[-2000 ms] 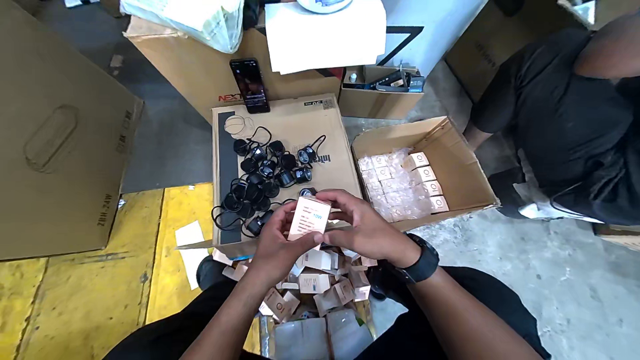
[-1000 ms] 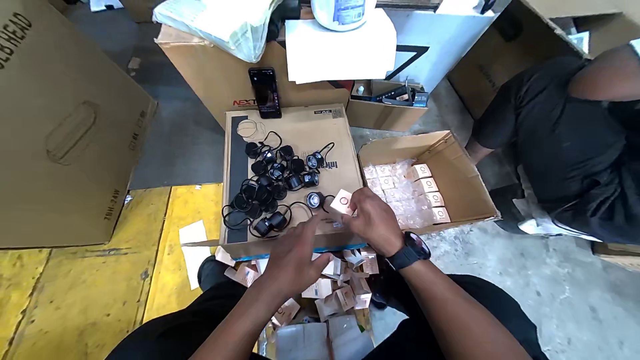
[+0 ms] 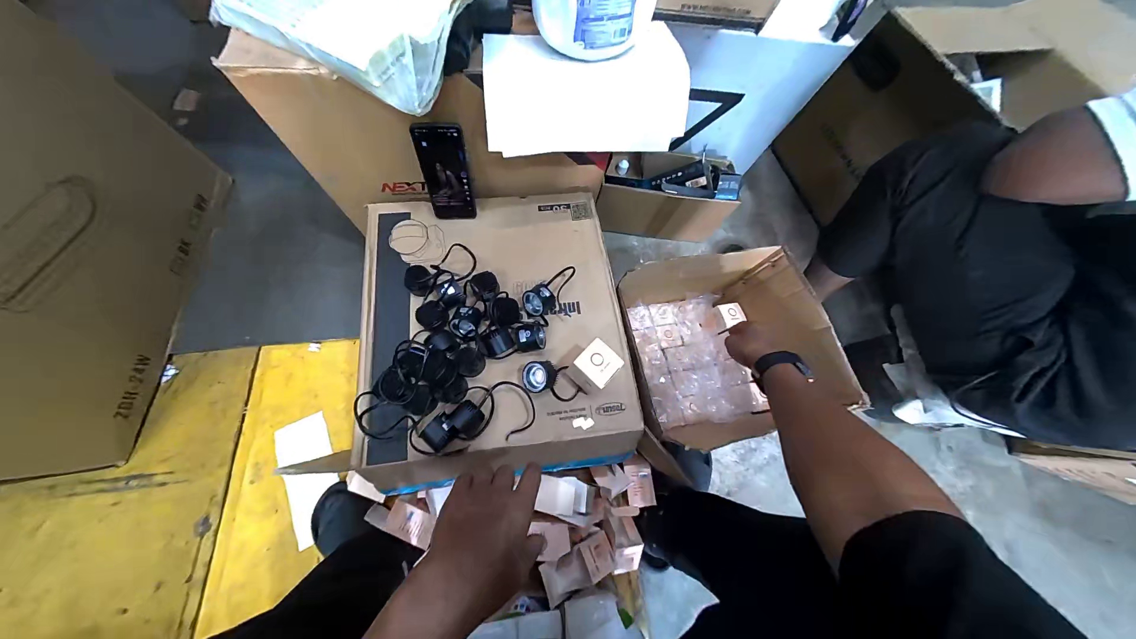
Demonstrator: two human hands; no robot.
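My right hand [image 3: 754,344] is inside the open cardboard carton [image 3: 803,342] at the right, its fingers at a small white box [image 3: 729,316]; whether they grip it is not clear. Bubble-wrapped small boxes [image 3: 688,359] fill much of that carton. My left hand [image 3: 491,524] rests near the front edge of the flat cardboard box [image 3: 568,240], above a pile of small boxes [image 3: 577,555], and holds nothing visible. On the flat box lie a heap of black corded devices [image 3: 461,342], a single one with a round lens [image 3: 538,376] and another small box [image 3: 596,365].
A phone [image 3: 443,170] leans against a large carton [image 3: 311,133] behind. A white container [image 3: 595,27] stands on paper sheets [image 3: 577,98]. A smaller open box [image 3: 670,213] holds assorted items. A seated person [image 3: 985,266] is at the right; a tall carton [image 3: 80,266] stands left.
My right hand has moved right, from the flat box into the carton. A small box now stands on the flat box near where that hand held one. My left hand has moved back toward me.
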